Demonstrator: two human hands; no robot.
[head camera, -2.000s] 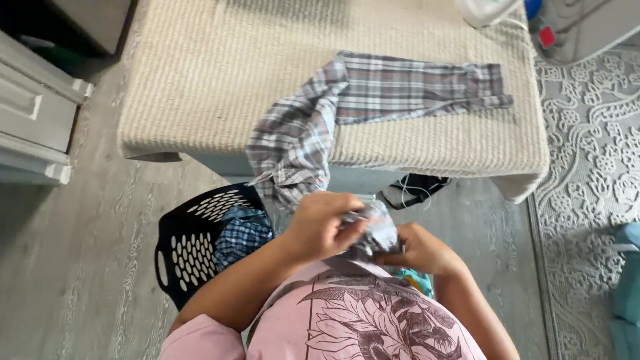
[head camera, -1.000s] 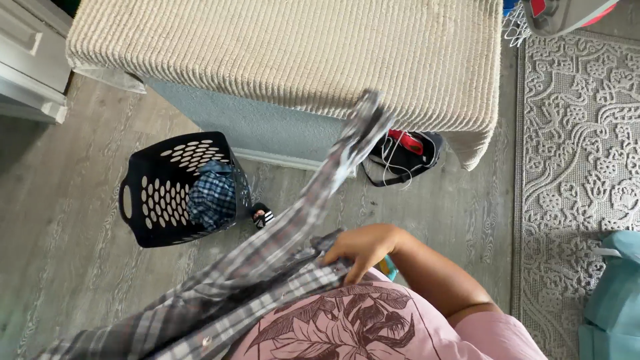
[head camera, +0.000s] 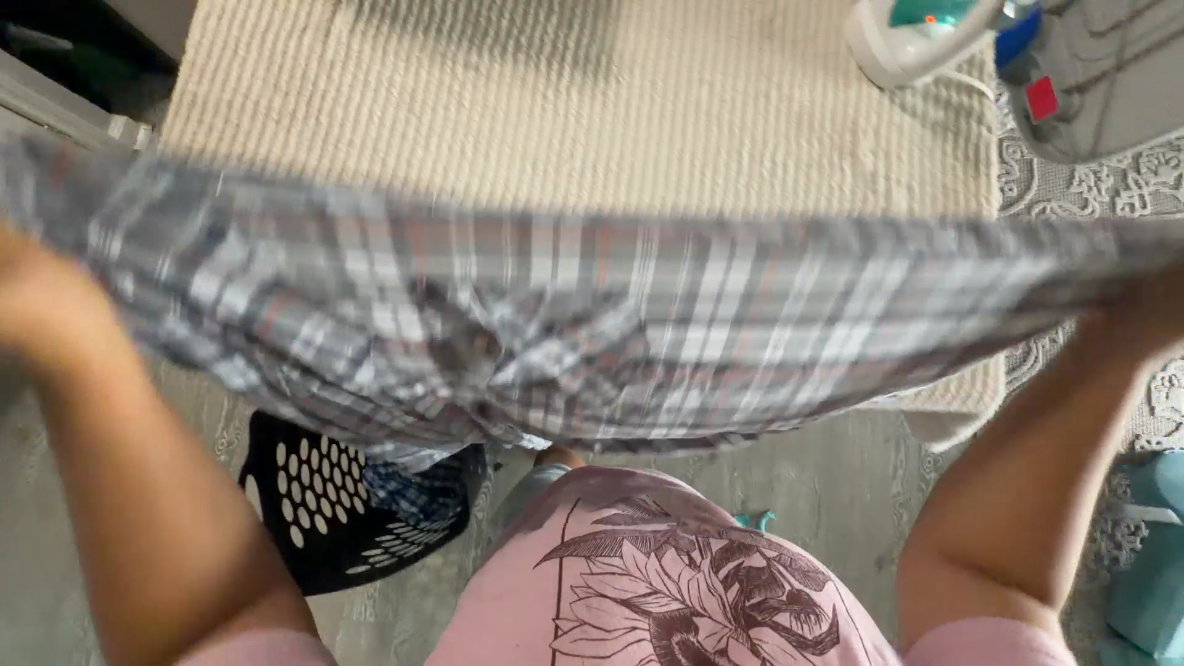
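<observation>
A grey, white and red plaid shirt (head camera: 740, 314) is stretched wide between my two hands, blurred by motion, above the near edge of a table (head camera: 555, 120) with a cream ribbed cover. At the left edge of the view, my left hand (head camera: 46, 296) grips one end of the cloth. My right hand (head camera: 1138, 305) holds the other end at the right edge; its fingers are mostly hidden and blurred. Part of the shirt bunches up near its middle.
A white and teal iron (head camera: 916, 37) stands at the table's far right. Below left, a black laundry basket (head camera: 370, 555) holds dark blue plaid cloth (head camera: 416, 490). A grey plastic object (head camera: 1091, 83) with a red tag is at the upper right, over a patterned rug (head camera: 1165, 407).
The shirt, gathered near my body a second ago, is now spread out in front of me. My hands have moved far apart, and the view has shifted.
</observation>
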